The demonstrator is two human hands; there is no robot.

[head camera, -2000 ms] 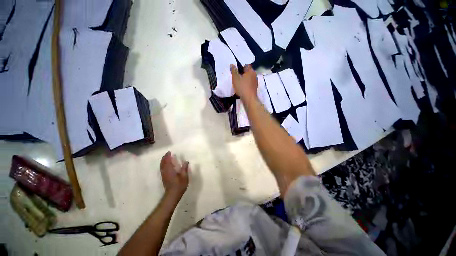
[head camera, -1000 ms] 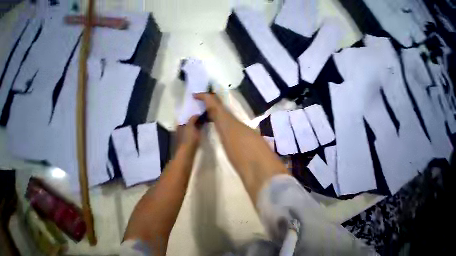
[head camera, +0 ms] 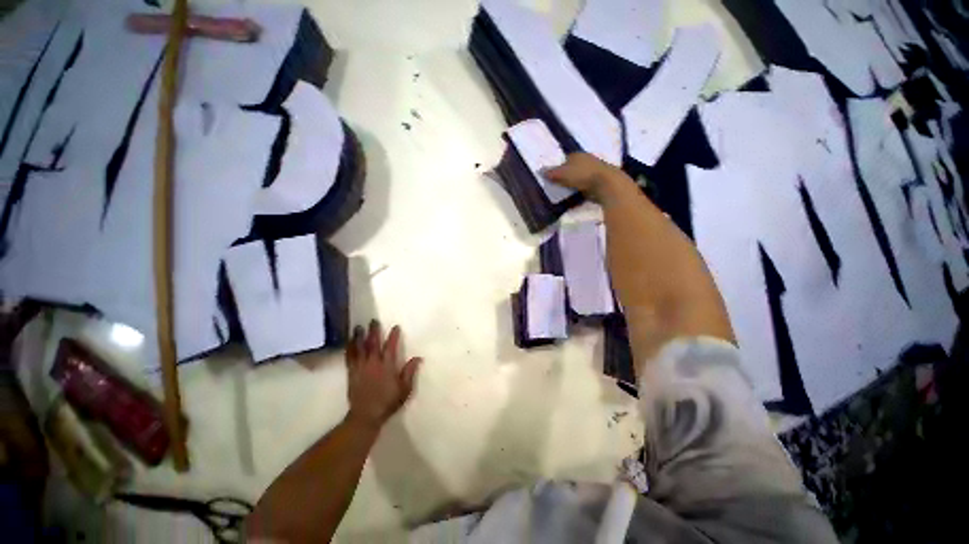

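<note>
My right hand (head camera: 575, 179) is on a small rectangular cut bundle (head camera: 538, 157) with a white top and dark plies, right of centre; its fingers are at the bundle's lower right end. My left hand (head camera: 380, 372) is empty, fingers spread, palm down at the table's near middle. A curved cut bundle (head camera: 310, 154) lies at the left against the large panels. A notched bundle (head camera: 278, 298) lies just below it. A small square bundle (head camera: 546, 306) and a strip bundle (head camera: 585, 268) lie below my right hand, the strip partly hidden by my forearm.
The wooden yardstick (head camera: 166, 234) lies across large panels (head camera: 74, 255) at left, near a reddish bar weight (head camera: 218, 29). A red cloth weight (head camera: 112, 401), a tan weight (head camera: 82, 457) and shears (head camera: 199, 507) lie near left. More large panels (head camera: 744, 202) lie right; scraps (head camera: 882, 457) lie beyond the edge.
The curved bundle held between both hands now lies among the left bundles. My right hand has moved right onto the small rectangular bundle. My left hand has come back nearer and is empty.
</note>
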